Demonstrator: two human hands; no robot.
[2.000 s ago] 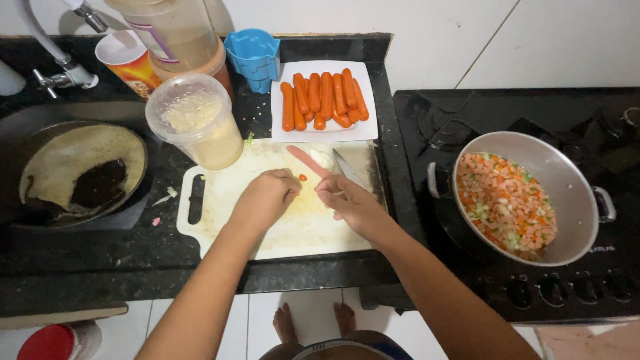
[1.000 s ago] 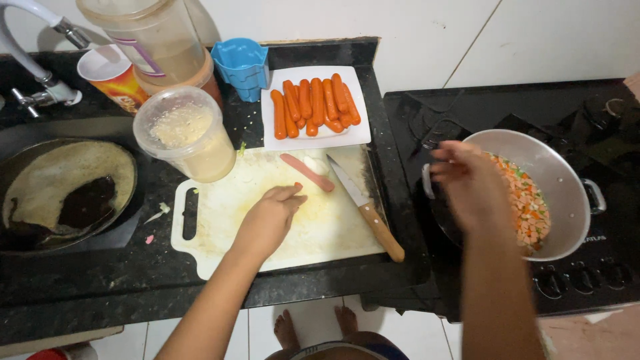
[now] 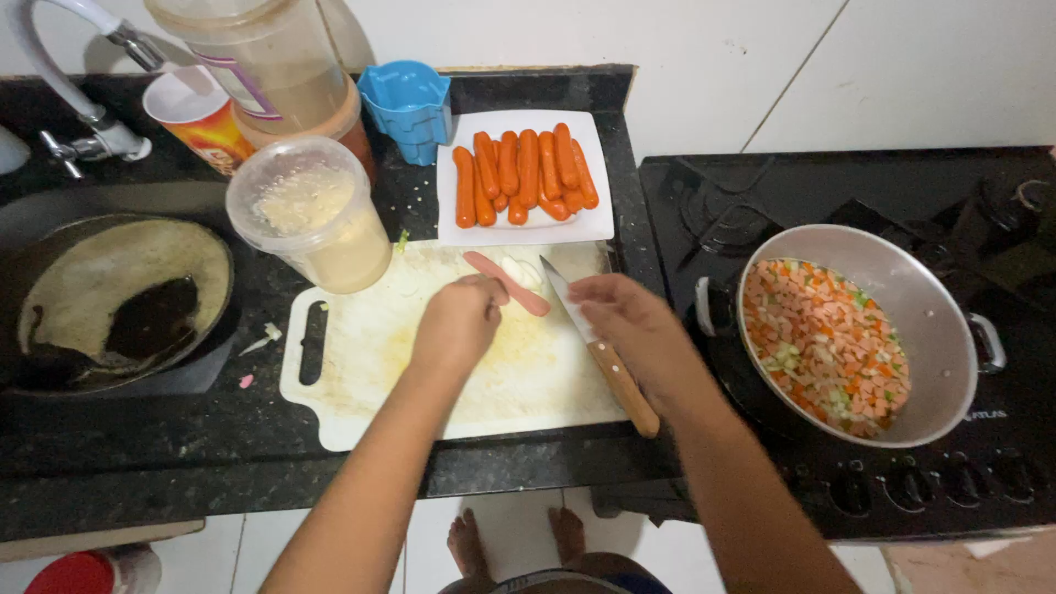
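Observation:
On the white plastic cutting board [image 3: 363, 363] lies a pink sausage strip [image 3: 516, 289], beside pale slices of what looks like garlic or onion [image 3: 523, 272]. My left hand [image 3: 462, 318] is over the board at the strip's left edge, fingers curled; whether it grips anything is unclear. A knife with a wooden handle [image 3: 620, 384] rests at the board's right side, blade pointing away. My right hand [image 3: 623, 322], blurred, is over the blade's right side, holding nothing visible. Whole orange-red sausages [image 3: 528, 169] are piled on a square white plate [image 3: 596, 223] behind the board.
A pot [image 3: 945, 355] of diced sausage and vegetables stands on the black stove [image 3: 701, 198] at right. At left are a plastic tub [image 3: 338, 247], a large jar [image 3: 280, 74], a paper cup [image 3: 186, 103], a blue cup [image 3: 410, 115], a dark pan [image 3: 124, 297] and a faucet [image 3: 99, 140].
The right hand was beside the pot one second ago and is now back by the knife. Two seconds ago it was at the sausage strip. The left hand has stayed over the board.

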